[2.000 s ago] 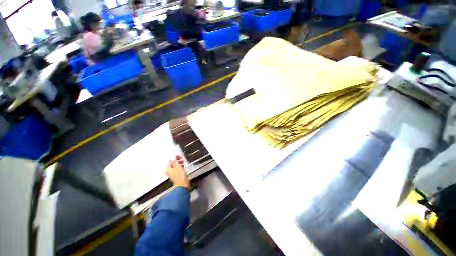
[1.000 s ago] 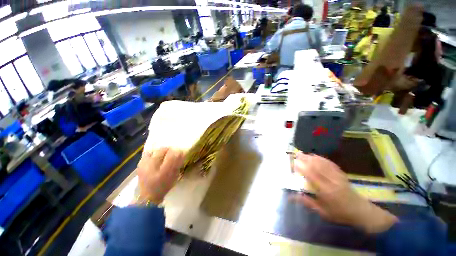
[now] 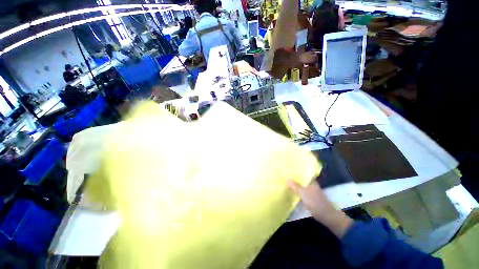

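Observation:
A large fabric panel [image 3: 210,178], bright yellow and partly blurred, is spread in the air over the middle of the white table. My right hand [image 3: 312,199] grips its right edge. My left hand cannot be seen; the panel may cover it. The panel hides most of the sewing machine [image 3: 241,86] and the bed plate. Part of the yellow-edged clamp frame [image 3: 299,118] shows behind the panel. Dark brown pocket pieces [image 3: 373,155] with pale lines lie on the table to the right.
A stack of folded beige panels [image 3: 84,152] is at the left. The control screen [image 3: 343,60] stands behind at the right, with black cords near it. More panels [image 3: 420,210] lie at the lower right. A person [image 3: 210,34] is behind the machine; blue bins are at the left.
The view has turned to the right. The yellow panel now stretches across the front, with my right hand on its edge. My left hand, earlier on the stack, is out of sight.

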